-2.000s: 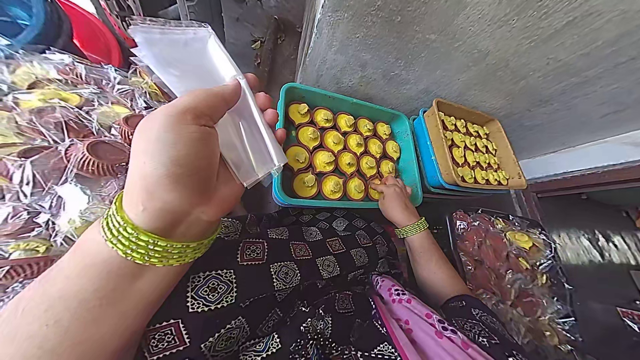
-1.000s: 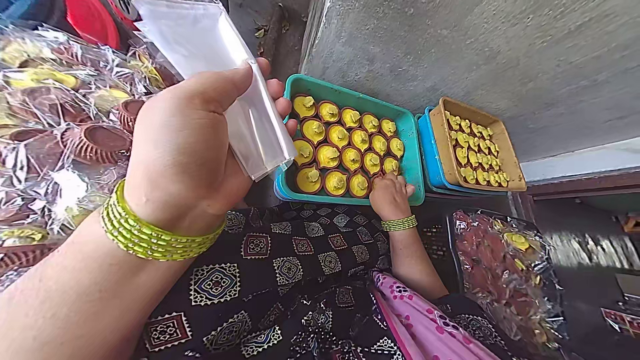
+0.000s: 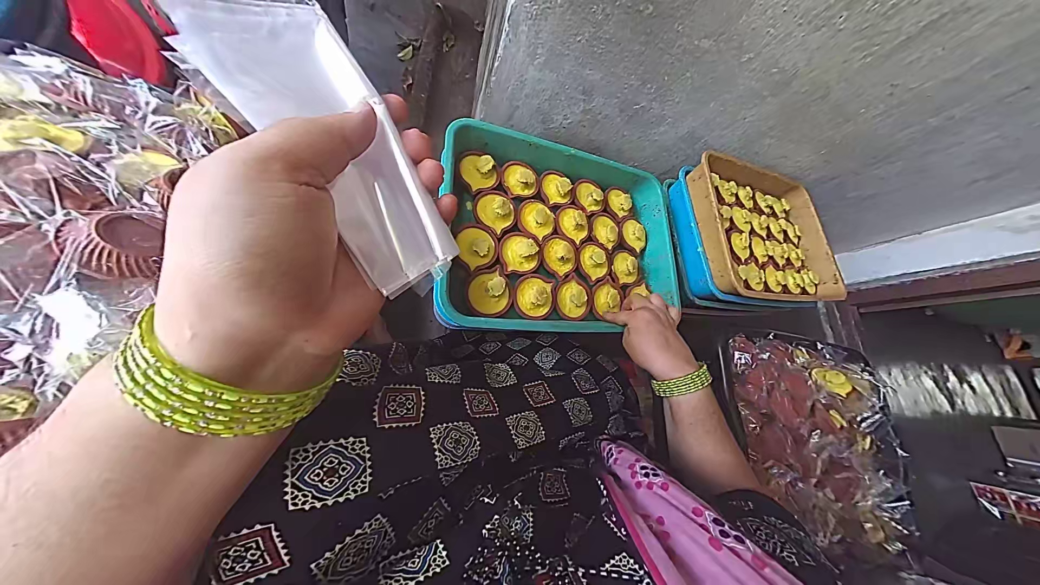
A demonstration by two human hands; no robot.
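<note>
My left hand (image 3: 268, 236) is raised at the left, its thumb and fingers closed on a stack of clear plastic bags (image 3: 366, 187). Beyond it, a teal plastic tray (image 3: 561, 142) holds rows of small clay lamps filled with yellow wax (image 3: 536, 219). At the tray's lower right corner is my right hand (image 3: 650, 329), its fingertips at a yellow-filled lamp (image 3: 639, 290) and partly over the rim. Whether those fingers grip the lamp or only rest there cannot be told. Green bangles circle both wrists.
Plastic-wrapped clay lamps (image 3: 122, 240) fill the left side. A tan tray (image 3: 812, 236) of smaller yellow pieces sits on blue trays (image 3: 691, 236) at the right. Below it stands a dark tray of wrapped lamps (image 3: 796, 422). A grey wall (image 3: 731, 81) rises behind; patterned cloth (image 3: 455, 439) covers my lap.
</note>
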